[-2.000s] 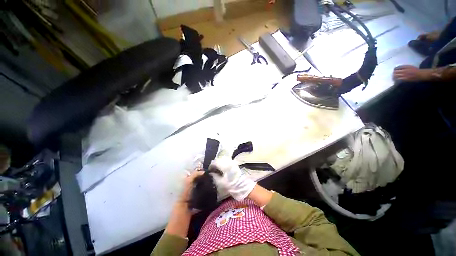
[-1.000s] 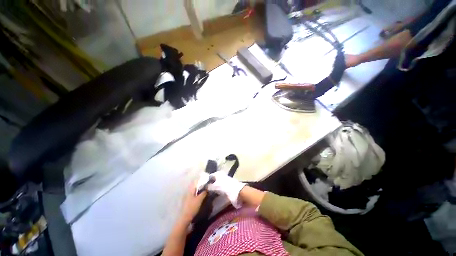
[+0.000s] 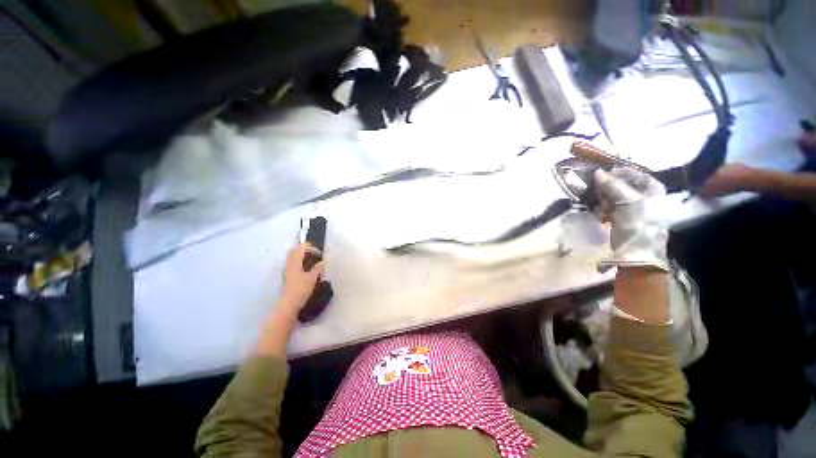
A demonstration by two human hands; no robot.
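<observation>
My left hand (image 3: 302, 273), bare, rests on black fabric pieces (image 3: 315, 301) at the left part of the white-covered table (image 3: 206, 331). A black strip with a white edge shows beyond its fingers. My right hand (image 3: 631, 201), in a white glove, is at the steam iron (image 3: 567, 177) at the right. Its fingers are around the orange-brown handle (image 3: 601, 157), though the grip is slightly blurred. The glove hides much of the iron. The dark hose runs right and up from it.
Snips (image 3: 505, 86) and a grey block (image 3: 545, 90) lie at the back. A dark sleeve board (image 3: 206, 76) and black offcuts (image 3: 385, 85) are back left. Another person's arm (image 3: 760, 181) reaches in from the right. A bucket (image 3: 556, 358) stands below the table edge.
My hands have moved apart. My right hand has gone from the fabric to the iron. My left hand has laid the black pieces flat on the table. The view has shifted.
</observation>
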